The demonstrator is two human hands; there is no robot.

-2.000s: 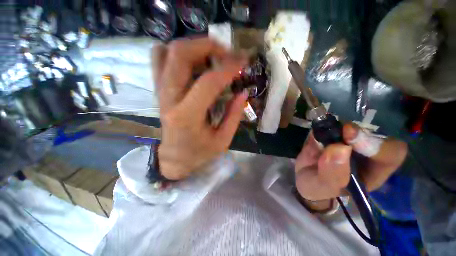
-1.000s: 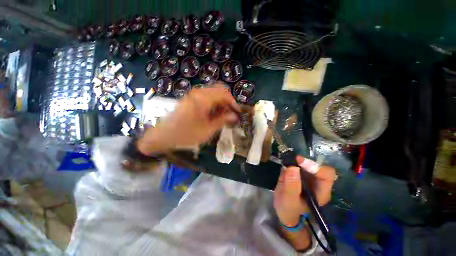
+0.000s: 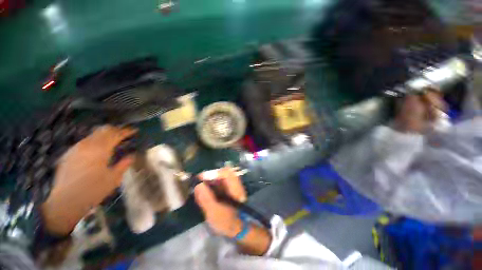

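The view is blurred. The work fixture, a brown block between two whitish strips, lies in front of me. My left hand is at its left side, thumb and fingers curved around a dark patch; blur hides whether it holds a round circuit board unit. No disc can be made out in the fixture. My right hand, with white finger tape, is closed on the black soldering iron, right of the fixture. The iron's tip is blurred and points left towards the fixture's right strip.
Dark round boards stand at the left. Behind the fixture are the fume fan, a pale yellow square and the tip-cleaning pot. A dark stand with a yellow sponge is further right. Another person's arm and pale smock are at right.
The head view has swung right, bringing the sponge stand and another person into view. My left hand has moved from over the fixture to its left side. My right hand still holds the iron.
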